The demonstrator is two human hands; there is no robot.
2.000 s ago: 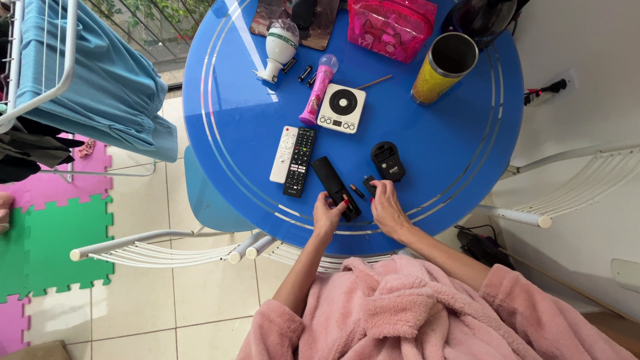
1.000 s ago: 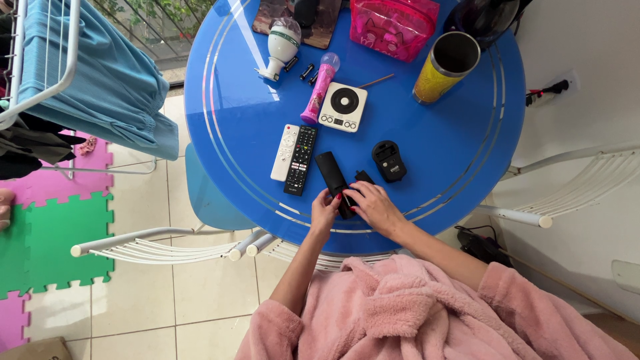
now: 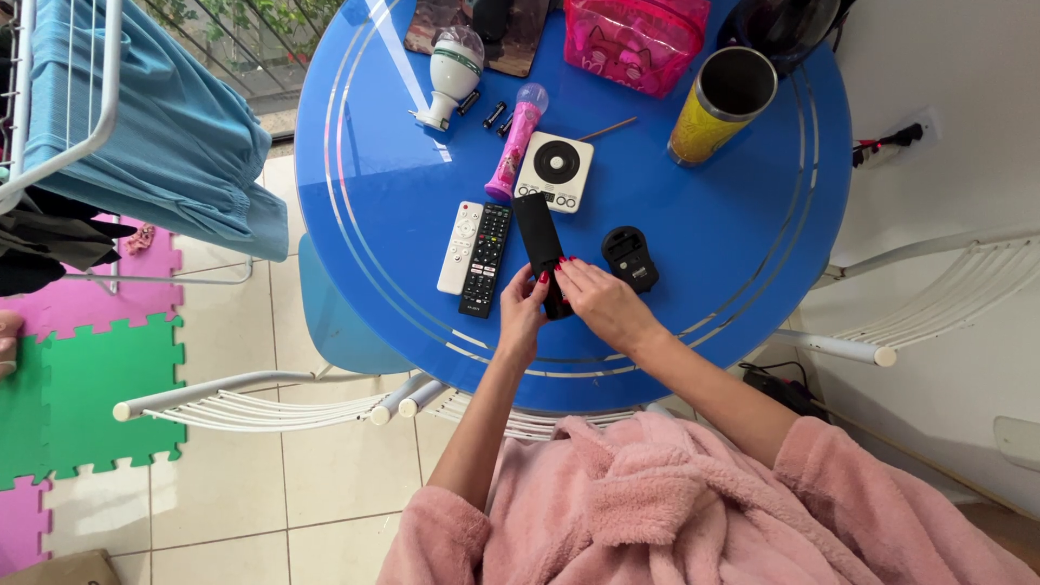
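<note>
A black remote control (image 3: 537,229), its plain back facing up, lies between my hands near the table's front edge. My left hand (image 3: 522,310) grips its lower left side, and my right hand (image 3: 600,299) presses fingertips on its lower part, hiding some of it. A black computer mouse (image 3: 630,258) rests underside up to the right. On the left, a white remote control (image 3: 461,247) and a black remote control with buttons (image 3: 485,260) lie side by side. Beyond are a white digital device with a round black top (image 3: 555,169) and a pink toy microphone (image 3: 517,145).
Several small batteries (image 3: 493,114) lie near a white bulb-shaped lamp (image 3: 455,71) on the round blue table (image 3: 715,236). A thin wooden stick (image 3: 609,128), a yellow tumbler (image 3: 711,114) and a pink translucent bag (image 3: 634,45) are at the back. White chairs (image 3: 276,409) surround the table.
My right hand has moved left onto the remote's lower part. The small dark piece it held beside the remote two seconds ago is no longer seen apart from it.
</note>
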